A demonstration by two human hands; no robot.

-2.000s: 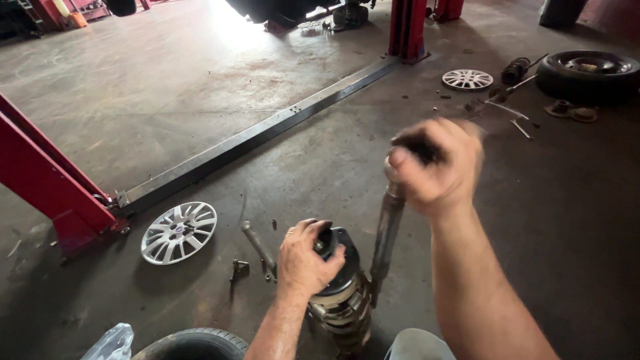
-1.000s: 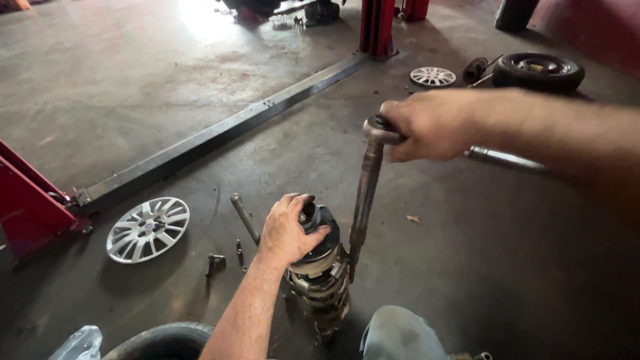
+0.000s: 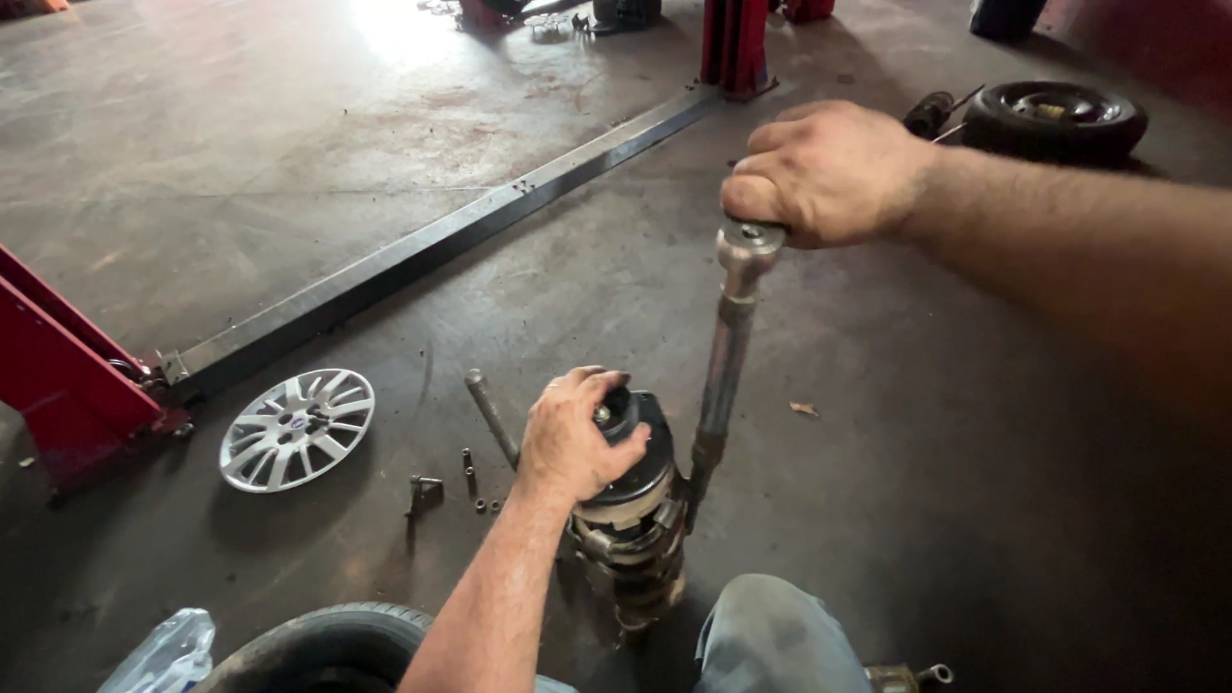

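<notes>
A strut assembly with a coil spring stands upright on the floor before my knees. My left hand grips the black top mount at its upper end, fingers around the raised centre. Beside the spring on the right rises a metal spring compressor rod with a ratchet head on top. My right hand is closed at that head; the part under its palm is hidden. Left of the strut another metal rod slants up, its lower end behind my left hand.
On the floor at left lie a silver wheel cover, small sockets and a metal bracket. A tyre and plastic bag are near me. A steel beam joins red lift posts. Another wheel lies at right.
My right hand has moved around the ratchet head, and its forearm now reaches in from the right instead of from below. My left hand stays on the top mount. The view has shifted somewhat.
</notes>
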